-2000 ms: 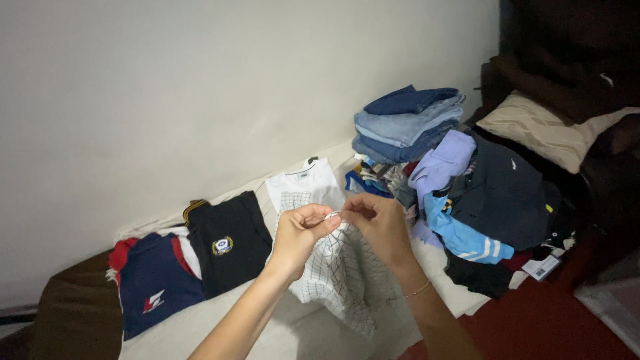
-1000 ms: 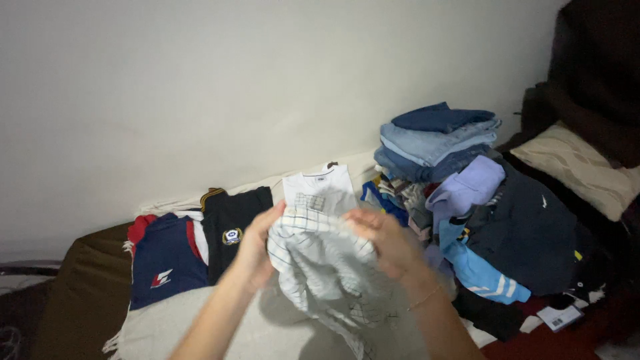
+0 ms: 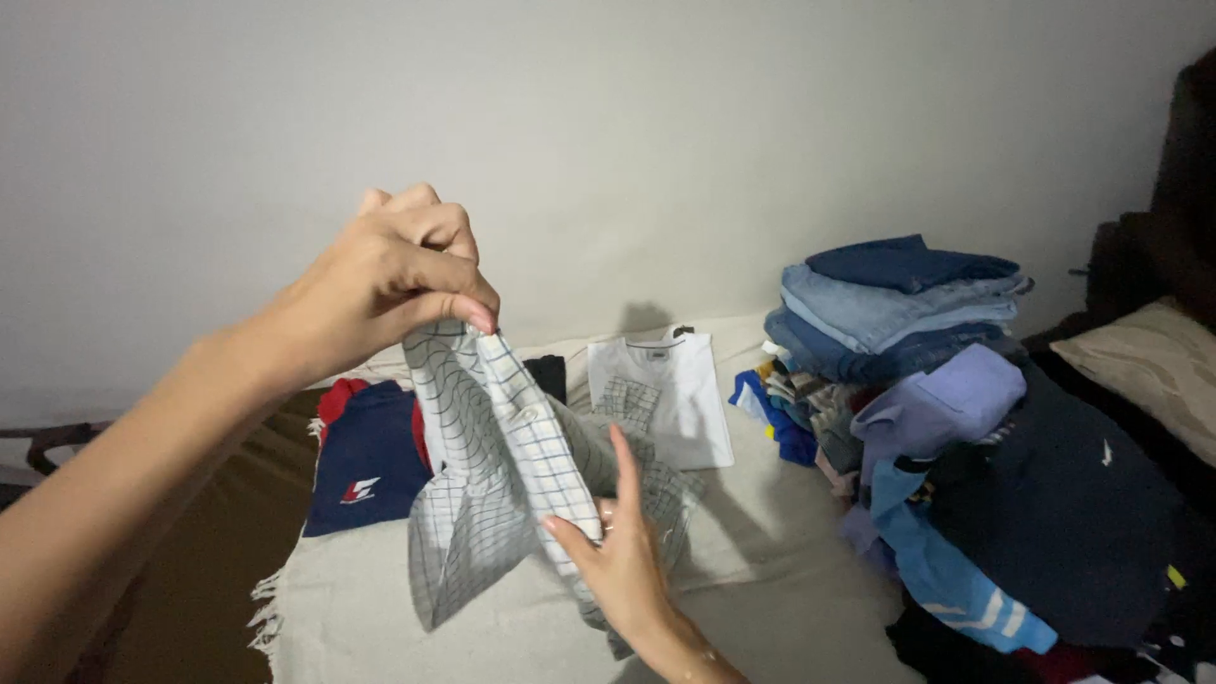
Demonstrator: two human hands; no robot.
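A white shirt with a dark grid check (image 3: 546, 451) hangs in the air from my left hand (image 3: 408, 261), whose thumb and fingers pinch its top edge. Lower down, my right hand (image 3: 627, 560) has the buttoned strip of the shirt between thumb and fingers, with the index finger pointing up. One button shows on the strip. Behind the shirt, a folded white T-shirt (image 3: 689, 408) lies on the cream cover, and a folded navy garment with red parts (image 3: 366, 465) lies to the left. A black garment is mostly hidden behind the checked shirt.
Folded jeans (image 3: 893, 299) are stacked at the right, against the pale wall. In front of them lie a lilac garment (image 3: 940, 404), a light blue one with white stripes (image 3: 959, 560) and a dark navy one (image 3: 1054, 522). A patterned cushion (image 3: 1145, 366) sits at far right.
My left hand has risen and moved left, lifting the checked shirt, which was bunched between both hands. My right hand now sits lower than the left on the shirt's strip.
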